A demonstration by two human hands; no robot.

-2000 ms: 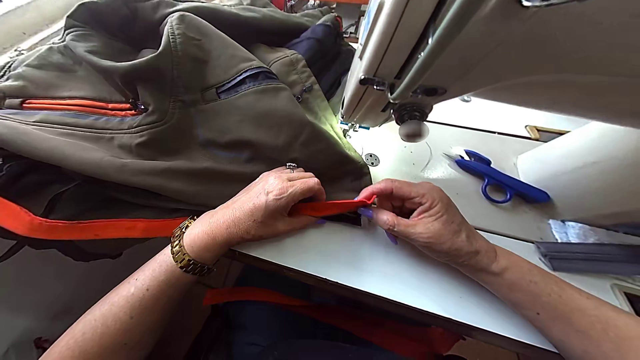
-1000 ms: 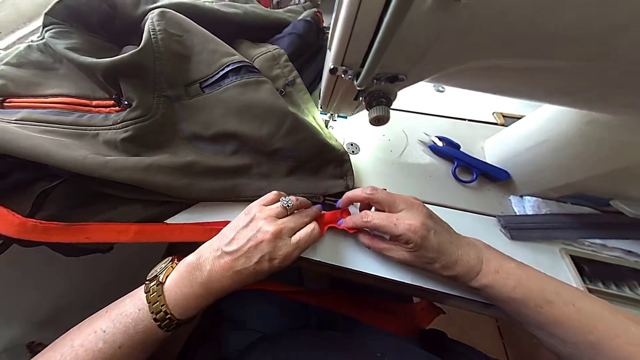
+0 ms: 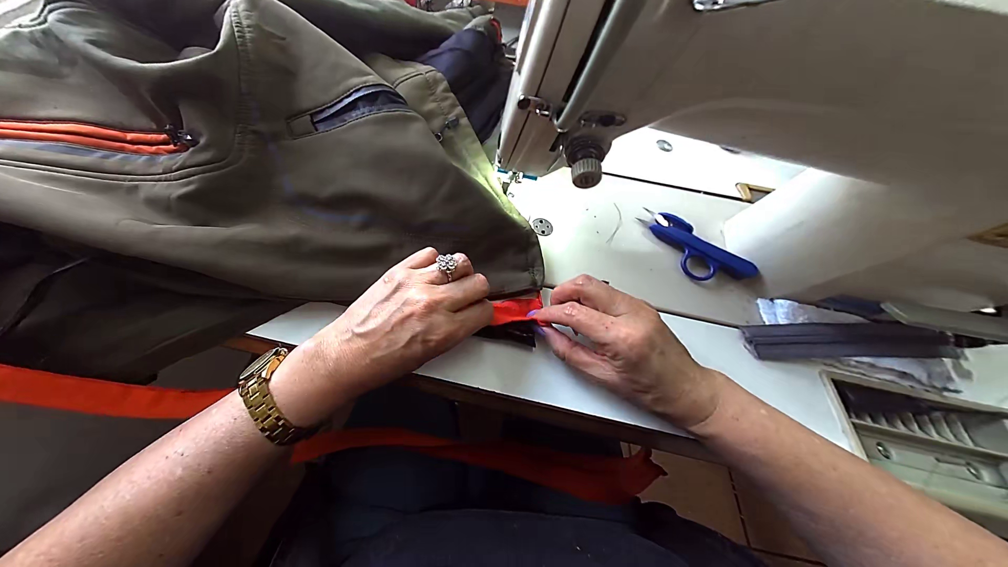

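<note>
My left hand (image 3: 417,315), with a ring and a gold-coloured watch, presses a red-orange fabric strip (image 3: 516,309) near the table edge. My right hand (image 3: 622,346) pinches the end of that strip between thumb and fingers. Just behind the strip lies the hem of an olive-green jacket (image 3: 378,205) that has orange and dark zippers. A dark piece (image 3: 508,335), partly hidden, shows beneath the strip. More of the red-orange fabric (image 3: 118,398) runs off to the left, and another length (image 3: 488,465) hangs over my lap.
The sewing machine head (image 3: 748,79) stands behind my hands, its needle area at the jacket's edge. Blue thread snips (image 3: 701,248) lie on the machine bed to the right. Farther right are a dark grey folded strip (image 3: 850,341) and a recessed tray (image 3: 921,417).
The strip's end has moved up against the jacket's hem, with both hands around it. Its left length hangs lower than a second ago. The view has shifted somewhat.
</note>
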